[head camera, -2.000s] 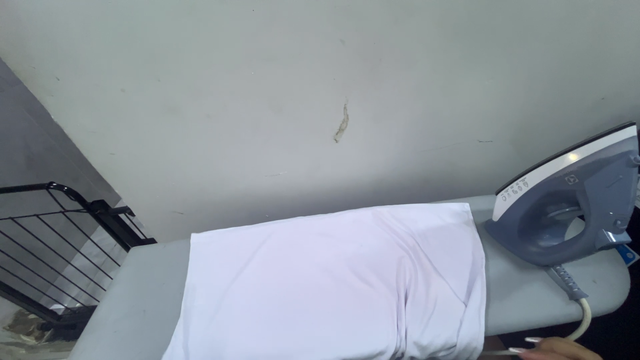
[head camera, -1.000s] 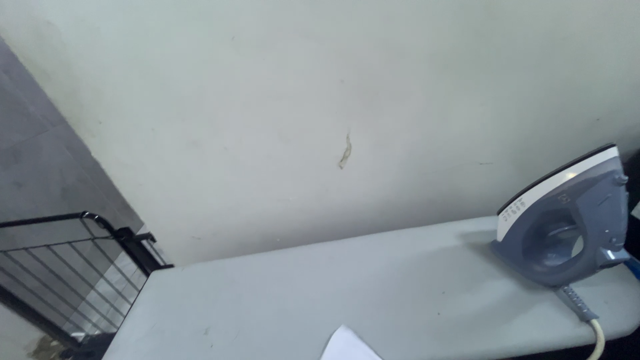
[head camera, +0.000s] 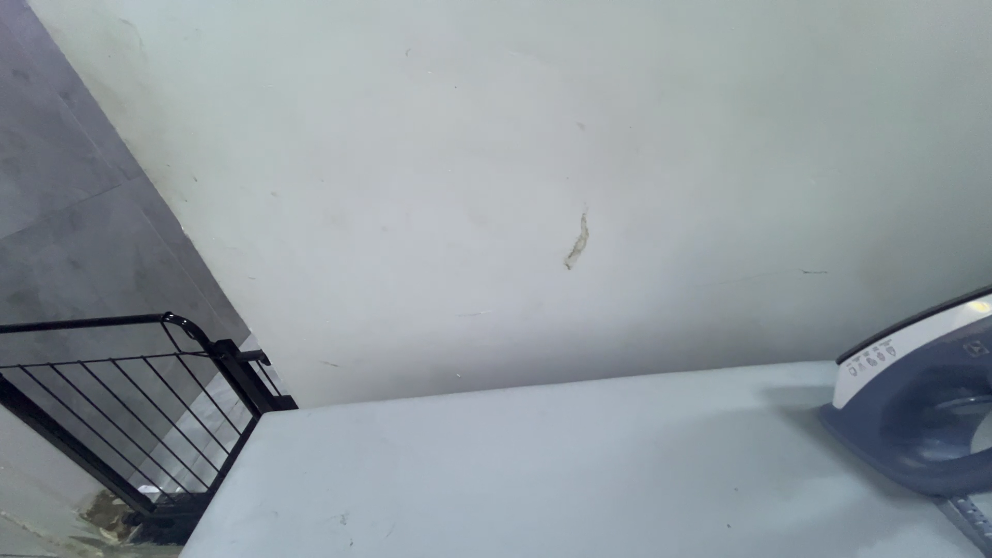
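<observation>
Neither my left hand nor my right hand is in view. A blue-grey clothes iron with a white edge (head camera: 899, 434) stands upright on its heel at the right end of the ironing board (head camera: 542, 465), cut off by the frame's edge. Part of its cord sleeve (head camera: 969, 523) shows below it. The board has a pale grey cover with a few small marks. No cloth shows on the part of the board in view.
A pale wall (head camera: 465, 194) with a chipped patch (head camera: 577, 242) runs along the board's far side. At the left, a black metal gate (head camera: 116, 360) stands close to the board's left end, with grey tiles (head camera: 85, 178) behind it.
The white cloth that lay across the board has left the view; one second ago only its corner showed at the bottom. The fingers at the lower right are gone from view. The iron remains upright.
</observation>
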